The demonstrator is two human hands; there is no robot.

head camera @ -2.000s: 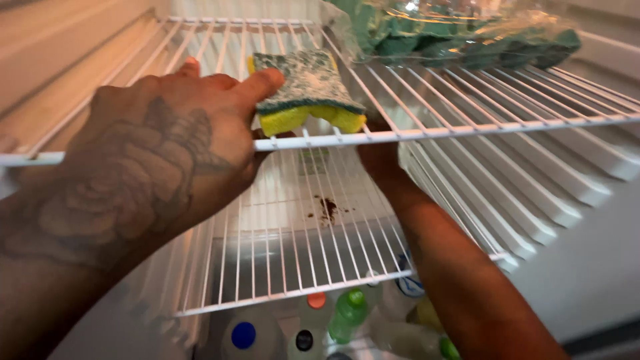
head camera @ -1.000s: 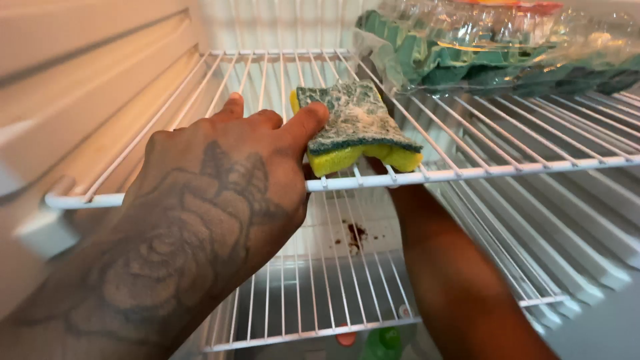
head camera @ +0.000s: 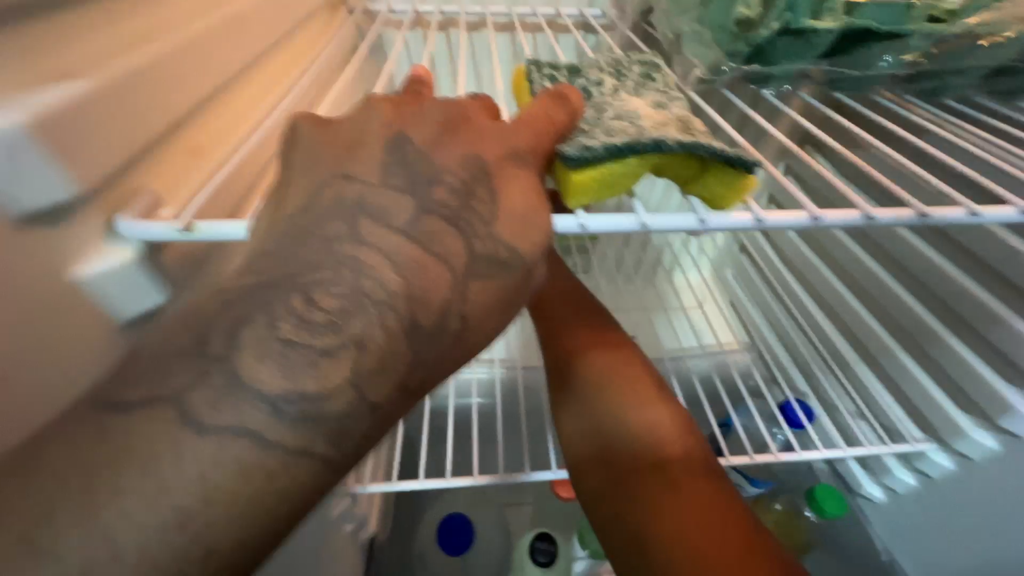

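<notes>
My left hand (head camera: 416, 200), tattooed on its back, lies over the front left of the upper white wire shelf (head camera: 864, 214). Its thumb touches the left edge of a yellow sponge (head camera: 652, 178) with a worn green scouring side facing up. The sponge rests on the wires at the shelf's front edge, its front arched. Below the shelf, my right forearm rises from the lower right. My right hand (head camera: 554, 206) is almost wholly hidden behind the left hand and the sponge, so its grip does not show. The left fingertips are partly hidden too.
Green egg cartons (head camera: 832, 36) in clear plastic sit at the back right of the upper shelf. A lower wire shelf (head camera: 456, 482) spans below, with several capped bottles (head camera: 455, 534) beneath it. Ribbed fridge walls and a white bracket (head camera: 120, 276) flank the shelves.
My right arm has shifted left beneath the upper shelf, from under the sponge's right part to near its left edge. The left hand and sponge keep about the same place on the shelf.
</notes>
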